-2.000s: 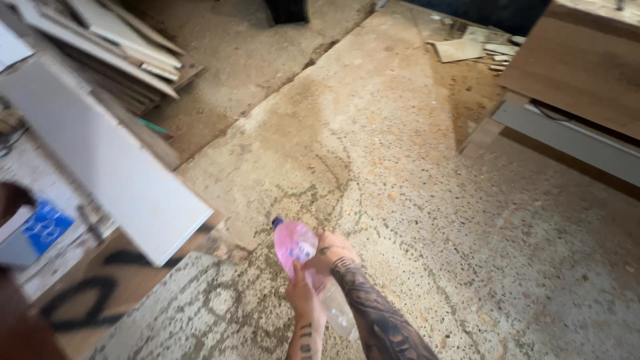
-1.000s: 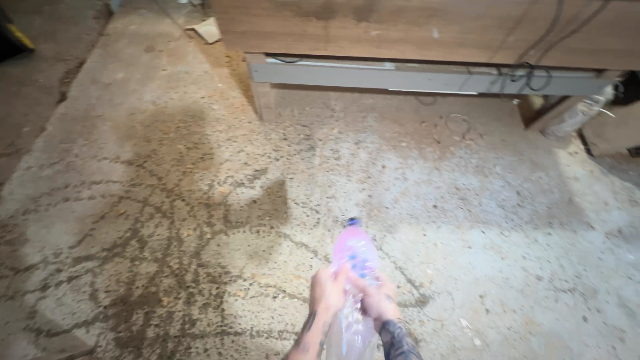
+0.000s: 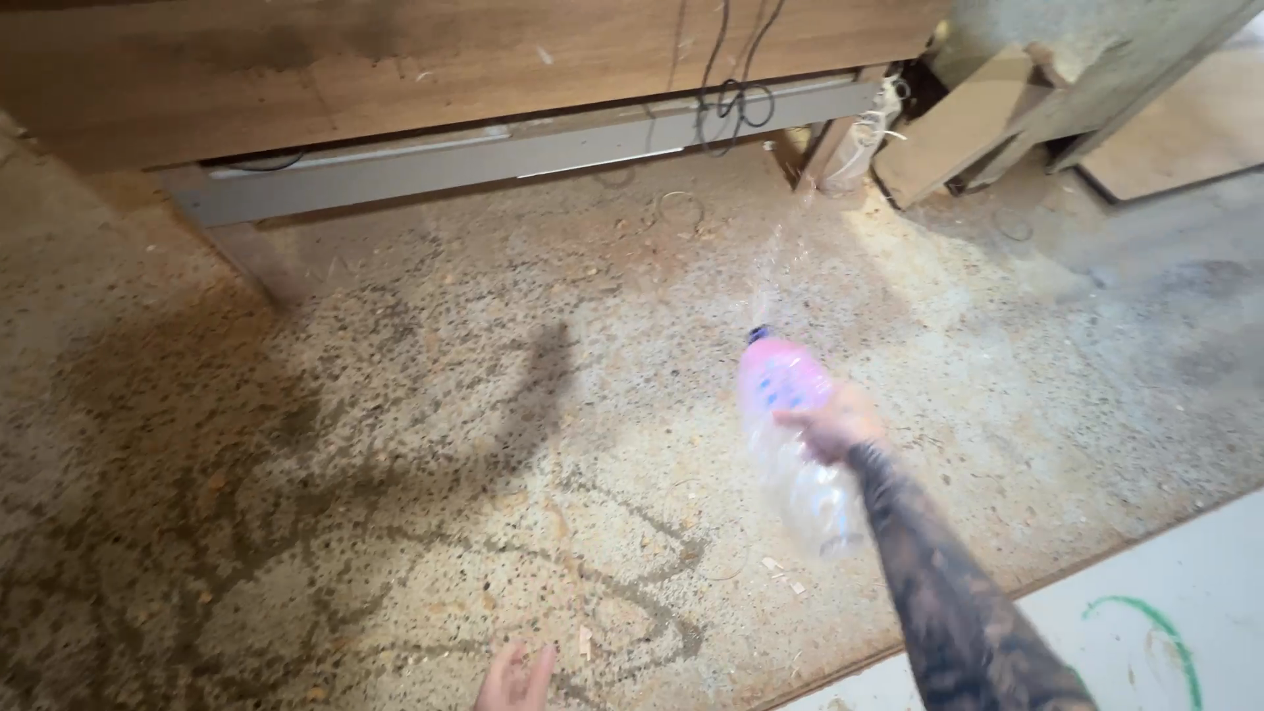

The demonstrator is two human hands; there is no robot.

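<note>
A clear plastic bottle (image 3: 790,444) with a pink upper part and a dark cap points away from me, near the middle right. My right hand (image 3: 834,425) is closed around its side. Fine drops of liquid spray from the cap toward the bench leg. At the bottom edge my left hand (image 3: 515,679) shows only its fingers, apart and touching nothing, over the speckled concrete floor (image 3: 474,395). Dark wet trails mark the floor on the left.
A wooden bench panel (image 3: 395,69) with a grey rail (image 3: 553,148) spans the top, a black cable (image 3: 731,104) hanging over it. Boards (image 3: 963,123) lean at the upper right. A white sheet with a green mark (image 3: 1165,602) lies at the lower right.
My left hand has let go of the bottle and moved down and left; both hands were on it before. Spray now shows at the cap. The view has swung right.
</note>
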